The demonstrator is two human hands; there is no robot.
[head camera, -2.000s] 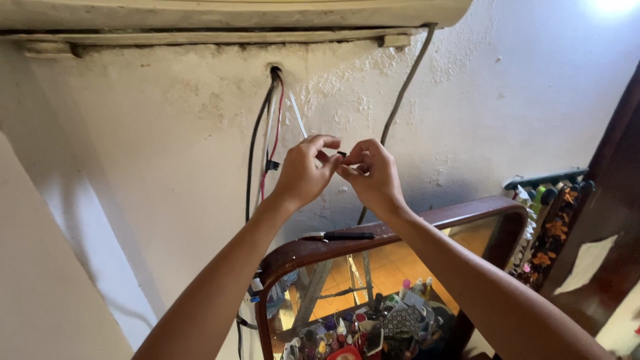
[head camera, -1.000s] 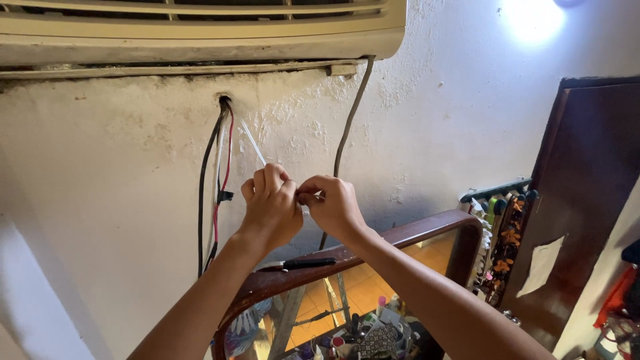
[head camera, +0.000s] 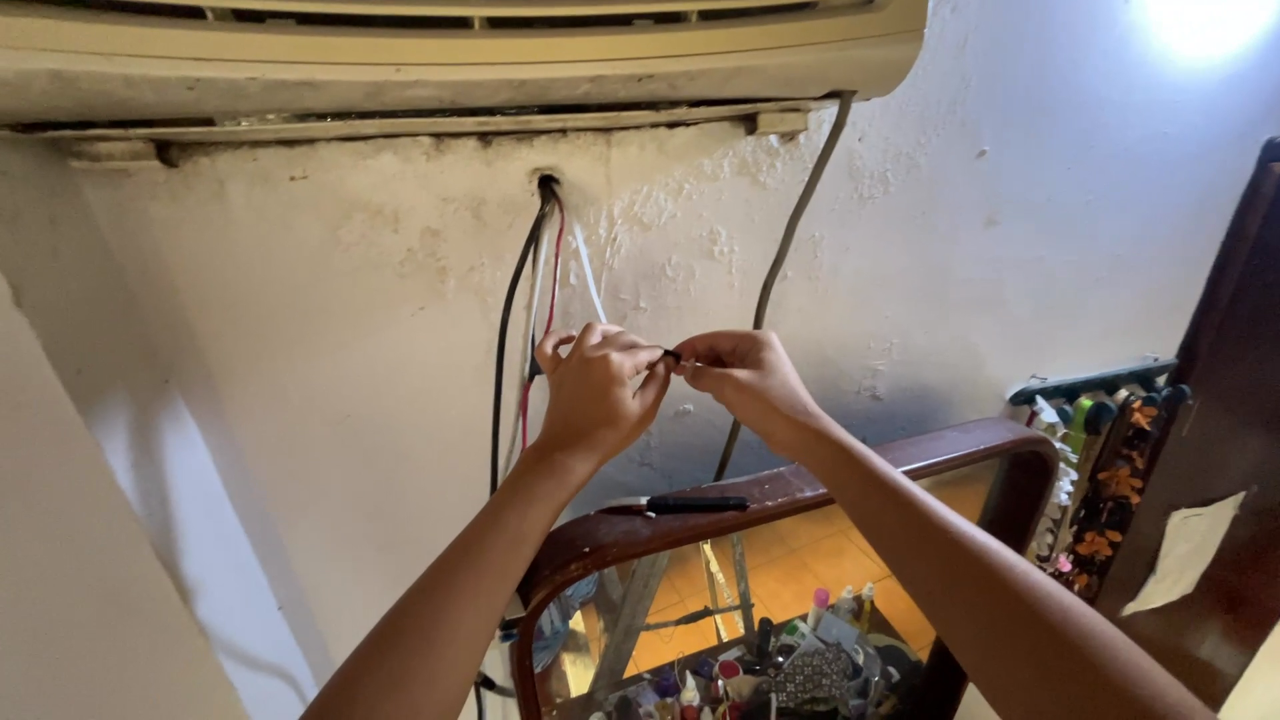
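My left hand (head camera: 607,385) and my right hand (head camera: 752,378) meet fingertip to fingertip in front of the wall. Between them they pinch a small black piece (head camera: 671,355), perhaps tape or a wire end; its exact kind cannot be told. A white cable (head camera: 589,270) slants down from near the wall hole (head camera: 547,183) to behind my left hand. Out of that hole hang a black cable (head camera: 508,330) and a red wire (head camera: 556,270), passing left of and behind my left hand. Below the hands, a black-handled tool (head camera: 697,504) lies on the mirror's wooden frame.
An air conditioner (head camera: 450,70) spans the top, above flaking plaster. A grey cable (head camera: 790,235) runs down from its right end. The brown-framed mirror (head camera: 950,445) stands below, reflecting a ladder and many small items. At the right, hair accessories (head camera: 1118,485) hang from a green rack (head camera: 1095,380).
My left hand's fingers, curled together one second ago, are now more spread. Both hands stay close together throughout. The view has shifted.
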